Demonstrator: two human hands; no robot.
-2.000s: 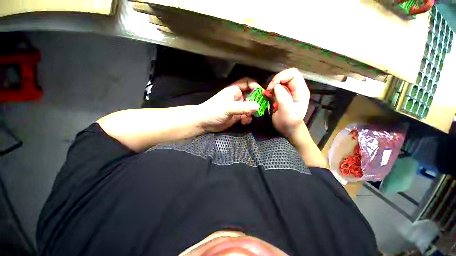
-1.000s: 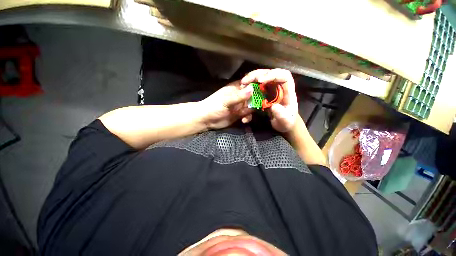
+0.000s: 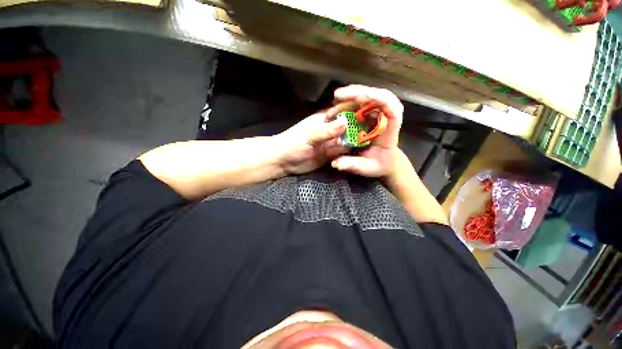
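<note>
A green perforated unit (image 3: 352, 130) is held over the lap, below the bench edge. A red loop (image 3: 374, 127) stands out from its right side, both ends at the unit. My left hand (image 3: 316, 141) grips the unit from the left, thumb on its dotted face. My right hand (image 3: 376, 148) is curled around the loop side, its fingers above and thumb below. Whether its fingers press on the loop or the unit is partly hidden.
Stacked tan sheets (image 3: 436, 41) lie on the bench above, with green and red between layers. Finished units (image 3: 580, 11) are at top right, units without loops (image 3: 588, 116) below them. A bag of red loops (image 3: 524, 211) is low right, and a red stool (image 3: 31, 88) far left.
Two seconds ago the red part was bunched in my right fingers against the unit. Now the loop stands open from it. My right thumb has moved lower and towards the left hand.
</note>
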